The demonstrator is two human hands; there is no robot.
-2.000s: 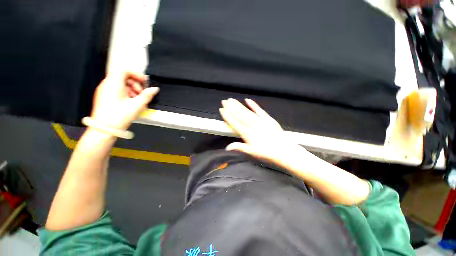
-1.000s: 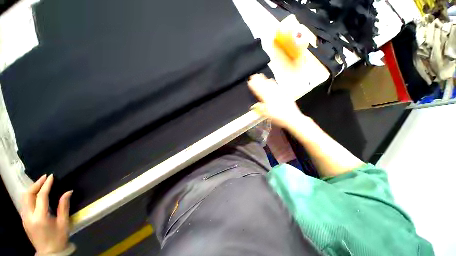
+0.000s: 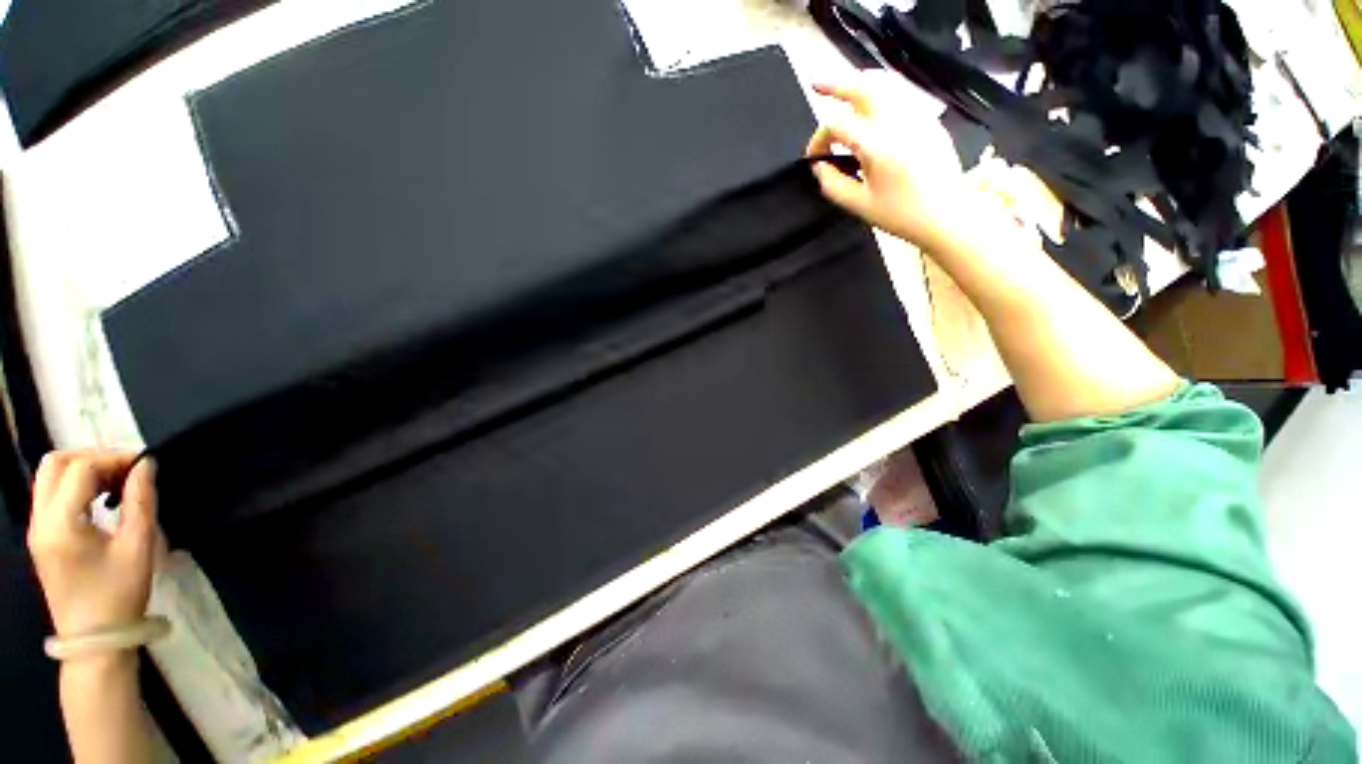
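A large matte black cut panel (image 3: pixel 493 164) with square notches at its far corners lies on the white table (image 3: pixel 135 224). A thin pale glue line runs along its notched edges. My left hand (image 3: pixel 97 523), with a pale bangle, pinches the left end of a black fold of sheet. My right hand (image 3: pixel 889 157) pinches the right end of the same fold. The fold is raised between them, across the work. The near part of the black sheet (image 3: pixel 598 493) lies flat up to the table's front edge. Whether the fold and the panel are one piece I cannot tell.
Tangled black offcuts (image 3: pixel 1143 105) lie at the table's right end, behind my right forearm. Another black sheet (image 3: pixel 105 52) is at the far left. A cardboard box with a red edge (image 3: pixel 1217 329) stands at the right. A dark apron (image 3: pixel 732 657) covers my lap against the table edge.
Both hands have moved away from the table's front edge and now grip the sheet's ends. The fold has been lifted, and the notched, glue-lined far edges have come into view.
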